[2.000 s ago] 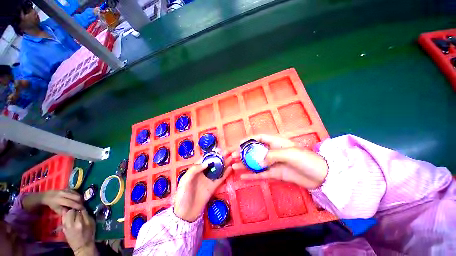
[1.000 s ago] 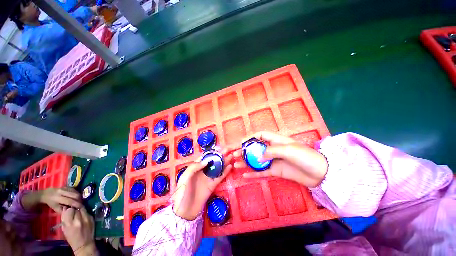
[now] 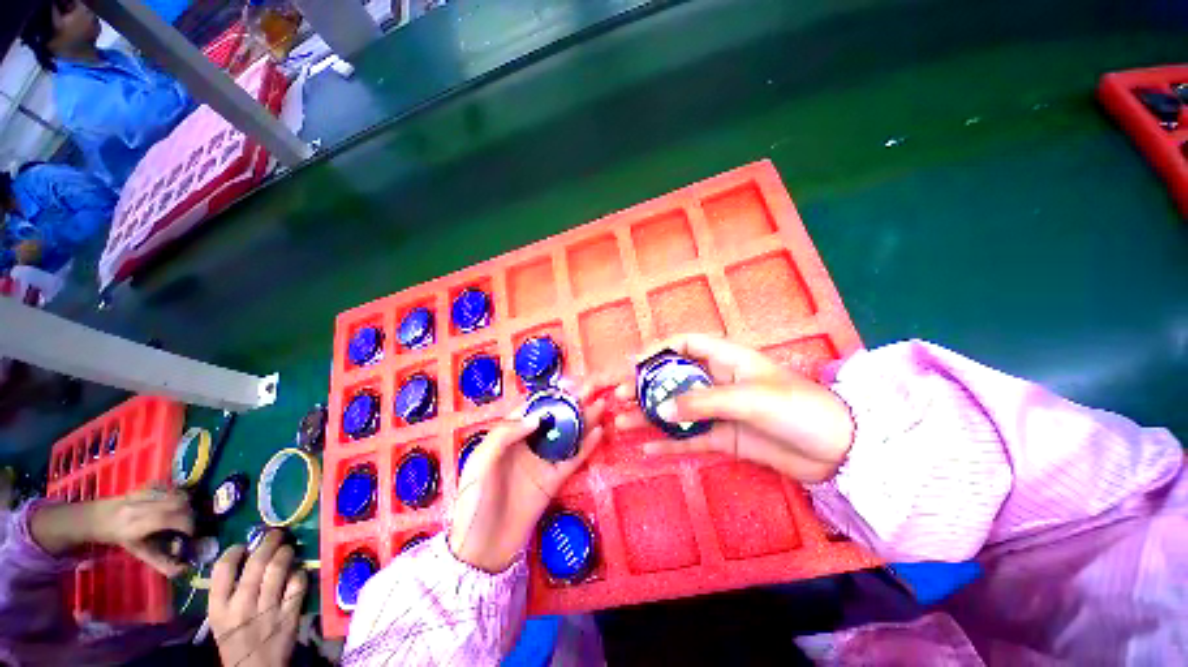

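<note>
My left hand (image 3: 506,485) holds a round smartwatch unit (image 3: 556,430) with a dark, greyish face turned up. My right hand (image 3: 749,414) holds another smartwatch unit (image 3: 674,391); its display is dark with whitish blocks, and my thumb lies on its face. Both units are held side by side, apart, above the middle of the red-orange foam tray (image 3: 830,280). Units with blue displays, such as one smartwatch unit (image 3: 569,545), sit in pockets on the left and at the front. My left hand and sleeve hide some of the pockets.
At left are a neighbour's hands (image 3: 254,602), a smaller red tray (image 3: 154,450), a yellow tape roll (image 3: 288,487) and a pale metal bar (image 3: 143,365). Across the green bench (image 3: 964,170) are people in blue and a white-and-red tray (image 3: 196,170). Another red tray (image 3: 1133,111) is at the right edge.
The display in my right hand has changed from bright blue to dark with whitish blocks. The neighbour's hands have moved apart. My left hand has hardly moved.
</note>
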